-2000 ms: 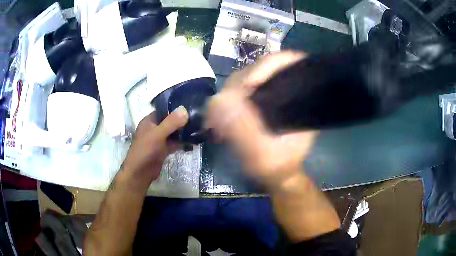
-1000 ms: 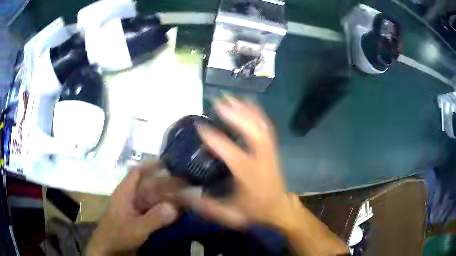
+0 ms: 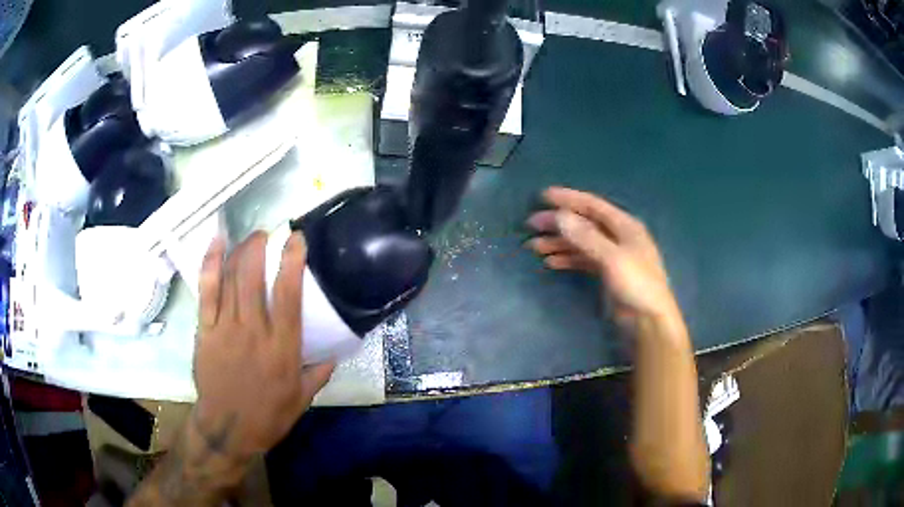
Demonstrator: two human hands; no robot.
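Observation:
A white-and-black dome camera (image 3: 367,254) lies on its side on the pale mat (image 3: 342,149), black ball to the right, white bracket plate towards the upper left. My left hand (image 3: 253,327) lies over its white housing, fingers spread across it, holding it. My right hand (image 3: 595,248) is over the green bench to the right, empty, fingers apart and slightly curled, a little blurred. The black electric screwdriver (image 3: 456,109) stands or hangs upright just beyond the camera, in front of the screw feeder (image 3: 396,99); no hand is on it.
Several dome cameras, one here (image 3: 213,79), lie at the left and far left beside a printed white sheet (image 3: 22,287). An open camera unit (image 3: 729,54) stands at the back right. A white part (image 3: 884,188) is at the right edge. A carton (image 3: 783,416) is below the bench edge.
The camera has been turned and laid on the mat, its ball now facing right. My right hand has let go and moved right. The screwdriver, gripped two seconds ago, is now before the feeder.

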